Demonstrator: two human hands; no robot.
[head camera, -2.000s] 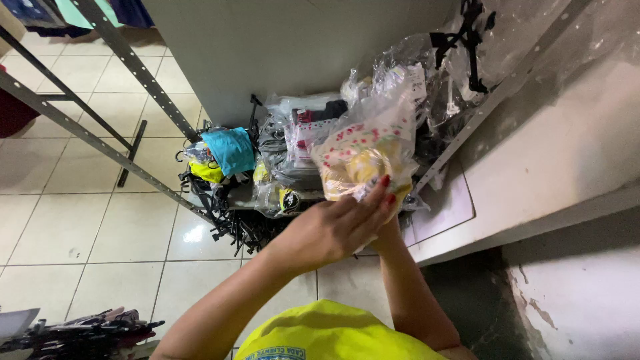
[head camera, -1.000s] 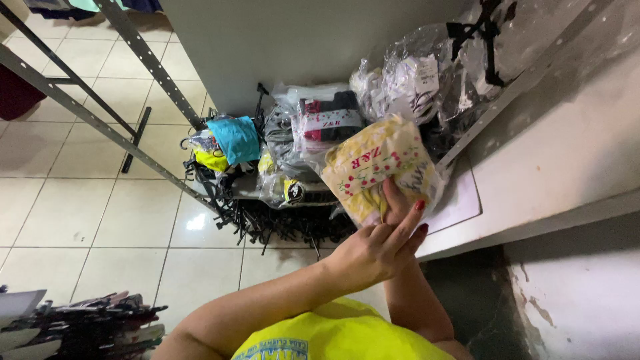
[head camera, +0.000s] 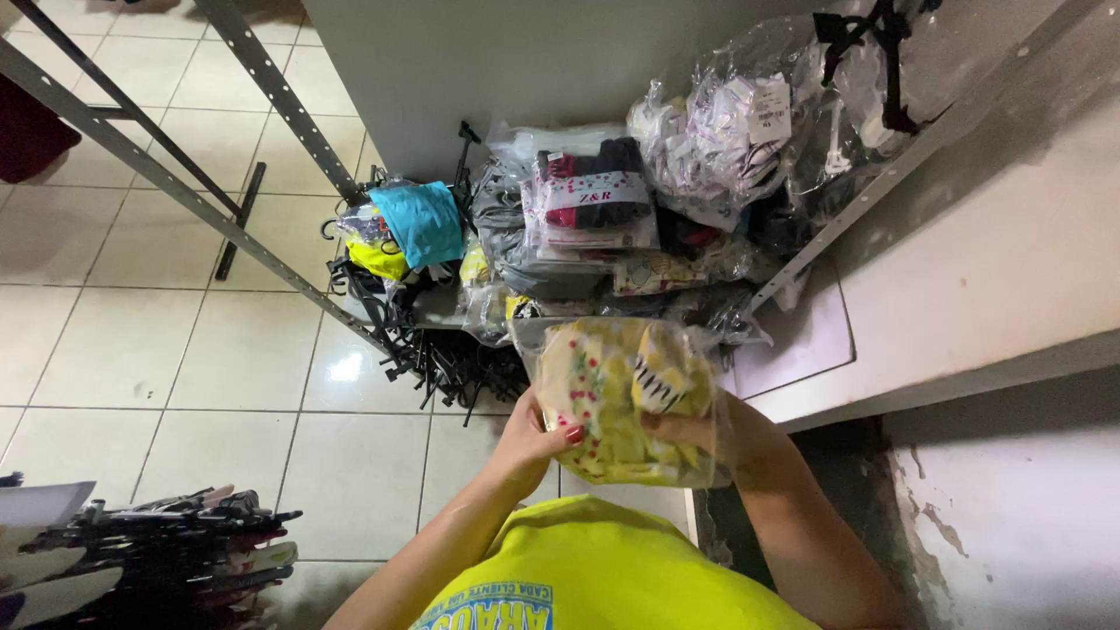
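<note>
Both hands hold a clear plastic bag of folded yellow patterned fabric (head camera: 604, 446) in front of my chest. My left hand (head camera: 535, 437) grips its left edge, the thumb with a red nail lying on top. At the right edge my right hand (head camera: 700, 433) holds it, thumb over the plastic and the fingers hidden behind. Just beyond the bag, a shelf carries a pile of bagged garments, with a dark and red garment pack (head camera: 597, 188) on top. To the right of that pack lies a clear bag of whitish clothing (head camera: 739, 140).
A blue cloth (head camera: 422, 223) and black plastic hangers (head camera: 464, 363) are at the shelf's left end. Perforated metal uprights (head camera: 271, 87) frame it. A ledge (head camera: 962, 376) runs along the right. More hangers with garments (head camera: 175, 551) stand at the lower left, above a tiled floor (head camera: 236, 350).
The yellow fabric bag has come down toward my chest and turned. My left hand, earlier lying across the bag's front, now grips its left edge, while my right hand holds the right edge.
</note>
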